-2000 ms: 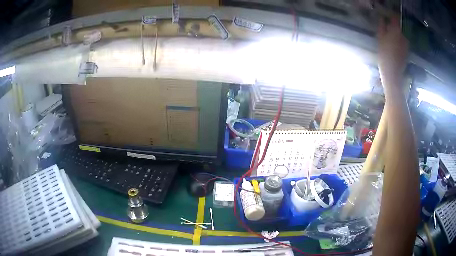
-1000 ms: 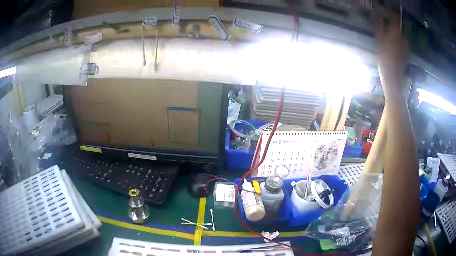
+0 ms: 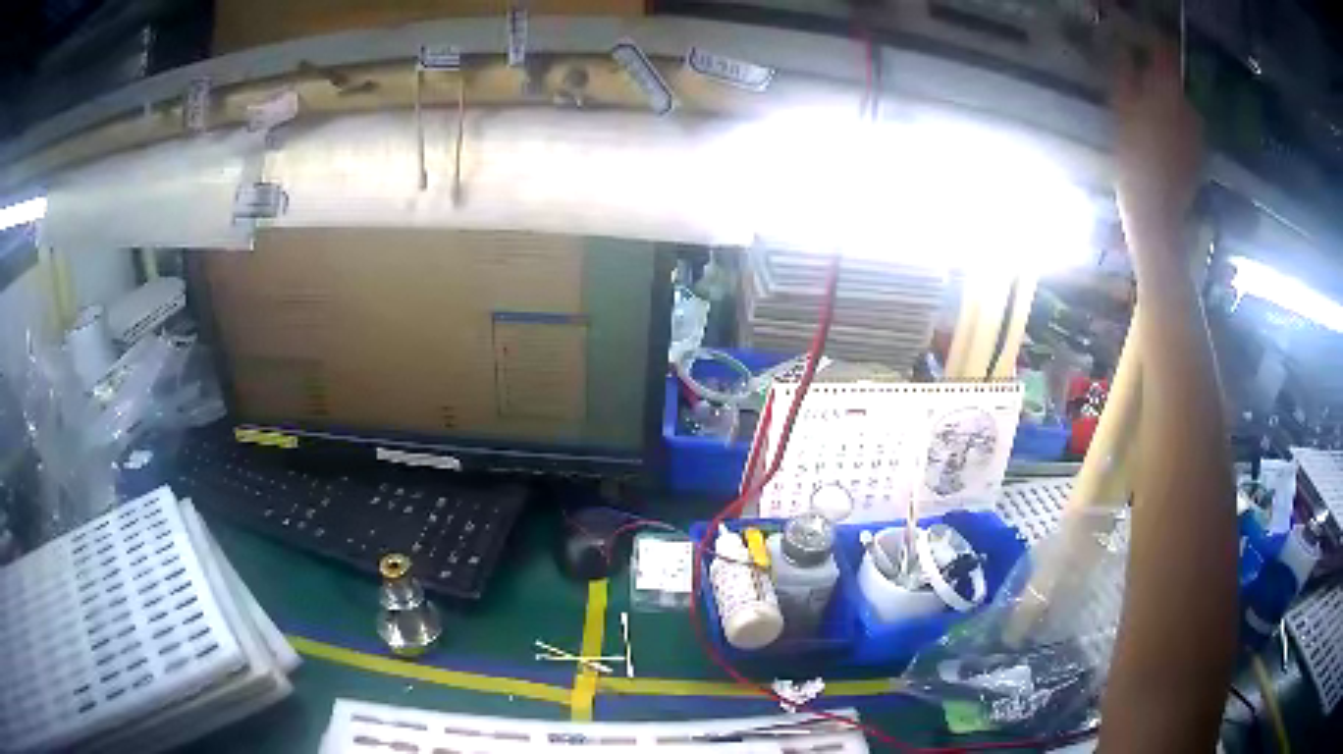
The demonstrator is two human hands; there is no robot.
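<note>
My right hand is raised high at the upper right, reaching to a dark instrument panel on the overhead shelf. Its fingertips are dim and blurred against the panel, so I cannot tell whether they hold anything. My bare forearm runs down the right side of the picture. My left hand is out of the picture. A white foam tray with a row of dark slots lies at the bottom edge, mostly cut off. A thin dark tool or strip lies across its right part.
Stacked foam trays stand left. A keyboard, monitor, mouse, brass-topped bottle, swabs, blue bins, calendar and plastic bag surround the mat. A red wire hangs down across the bench.
My right hand and forearm stay in nearly the same raised place. Content on the monitor screen differs slightly. Nothing on the bench has visibly moved.
</note>
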